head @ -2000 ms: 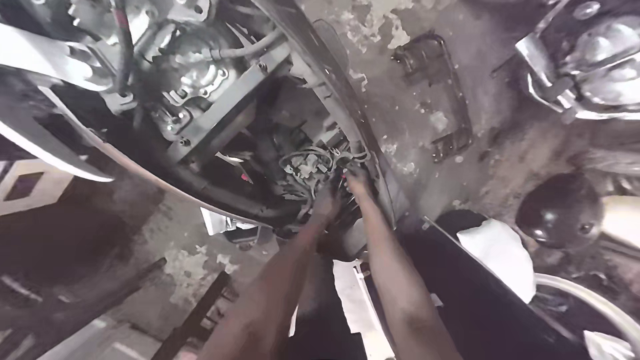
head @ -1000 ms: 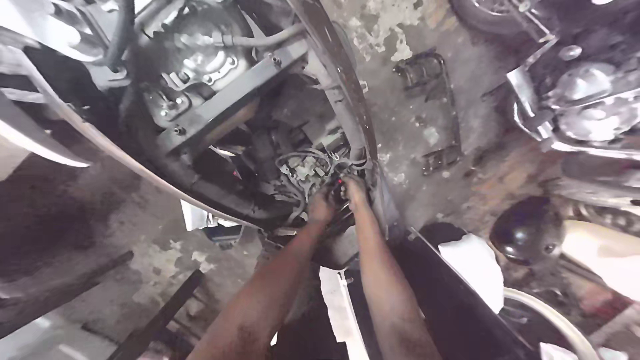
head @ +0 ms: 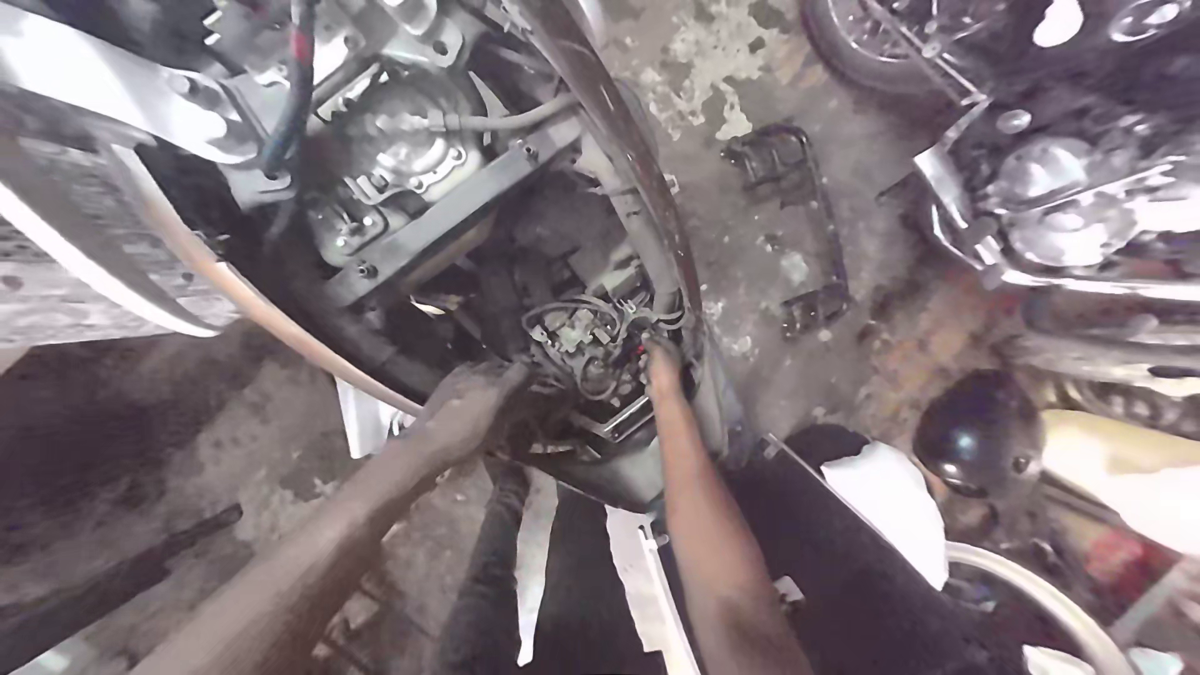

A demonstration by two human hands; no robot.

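Note:
A vehicle body with its panels off lies before me, its bundle of wires and connectors (head: pixel 577 337) low in the opening. My left hand (head: pixel 483 398) reaches over the lower rim, left of the bundle; its fingers are blurred and dark, and what they touch cannot be made out. At the right end of the bundle is my right hand (head: pixel 659 361), its fingers curled at a small red part (head: pixel 641 350). A metal crossbar (head: pixel 450 220) runs above the wires, with a round metal engine part (head: pixel 403 131) behind it.
A black metal bracket frame (head: pixel 820 225) lies on the stained floor to the right. Beyond it stands a motorcycle with a chromed engine (head: pixel 1059 202). A dark round helmet-like object (head: pixel 977 433) is at the lower right, near a white curved rim (head: pixel 1041 581).
My left hand has moved left, away from my right hand and the wires. My right hand remains at the right end of the bundle.

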